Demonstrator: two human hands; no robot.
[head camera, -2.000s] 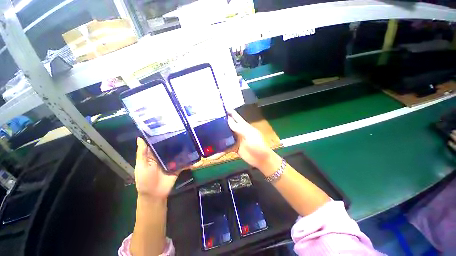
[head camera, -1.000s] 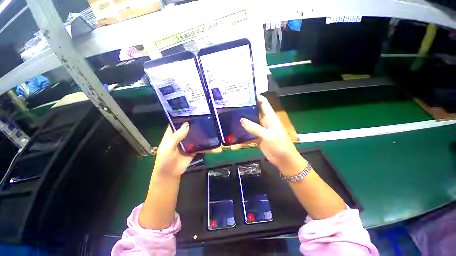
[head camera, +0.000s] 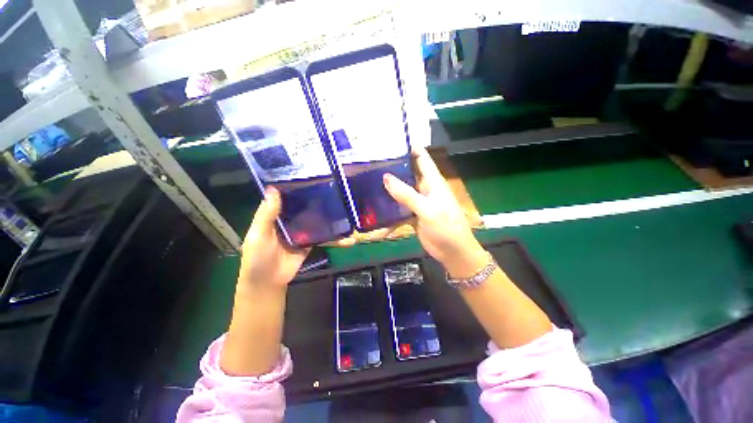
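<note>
I hold two smartphones side by side, raised above the tray. My left hand (head camera: 268, 244) grips the left phone (head camera: 289, 161), its thumb at the lower left edge. My right hand (head camera: 438, 211) grips the right phone (head camera: 363, 136), its thumb over the lower screen. Both screens show a bright live picture above a dark band with a red spot. Below, two more phones lie in the black tray (head camera: 487, 330): a left one (head camera: 358, 318) and a right one (head camera: 411, 310), both lit dark with red spots.
A pale metal shelf frame (head camera: 124, 107) stands behind and left. A wooden board (head camera: 462, 194) lies partly hidden behind my hands. Stacked black trays (head camera: 66, 240) are at the left. Part of another phone (head camera: 315, 261) shows beyond the tray. The bench surface (head camera: 611, 264) is green.
Compared with one second ago, both held phones sit slightly further left and higher in view. My left thumb has moved off the screen to its edge. My right thumb remains over the right phone.
</note>
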